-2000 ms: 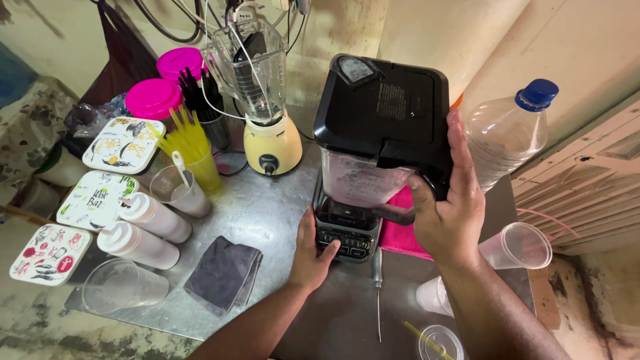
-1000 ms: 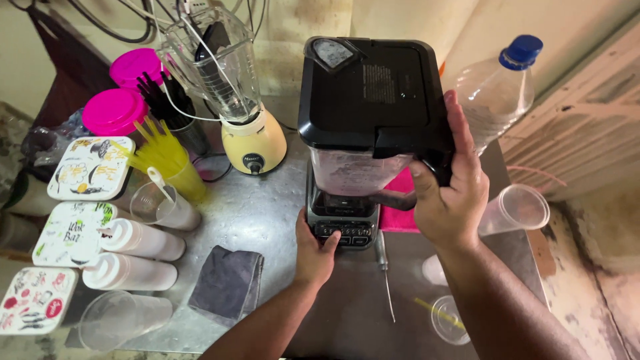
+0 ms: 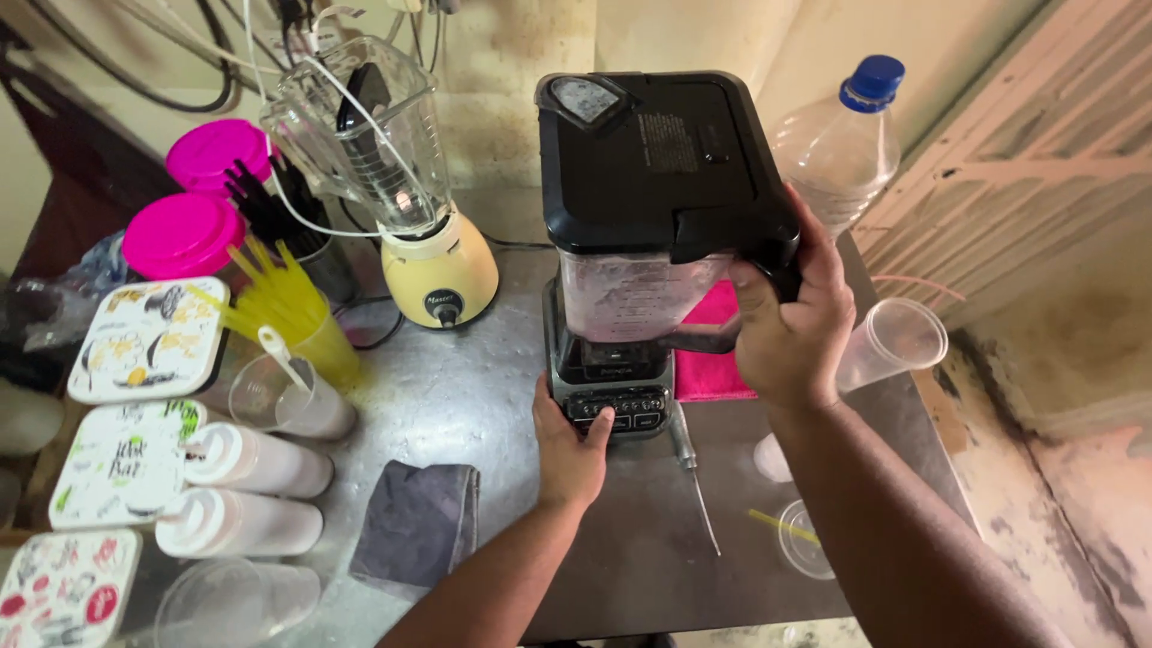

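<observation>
A black-lidded blender jar (image 3: 630,297) with pinkish contents stands on the dark blender base (image 3: 607,382) near the middle of the metal table. Wrapped around the jar's handle is my right hand (image 3: 796,324), its fingers behind and its thumb in front. My left hand (image 3: 576,445) rests against the base's lower left, the thumb on the button panel and the fingers along the side. Just right of the base lies a thin metal tool with a thick handle (image 3: 684,441). A bright pink cloth (image 3: 715,351) shows behind the jar's handle.
A cream blender (image 3: 441,270) stands back left, near yellow straws (image 3: 292,306) in a cup. White-lidded containers (image 3: 148,337), squeeze bottles (image 3: 261,459) and a folded dark cloth (image 3: 418,522) are left. At right are a large plastic bottle (image 3: 837,153) and clear cups (image 3: 891,346).
Both hands stay on the blender, the right one at the handle and the left thumb at the button panel. The view has shifted slightly.
</observation>
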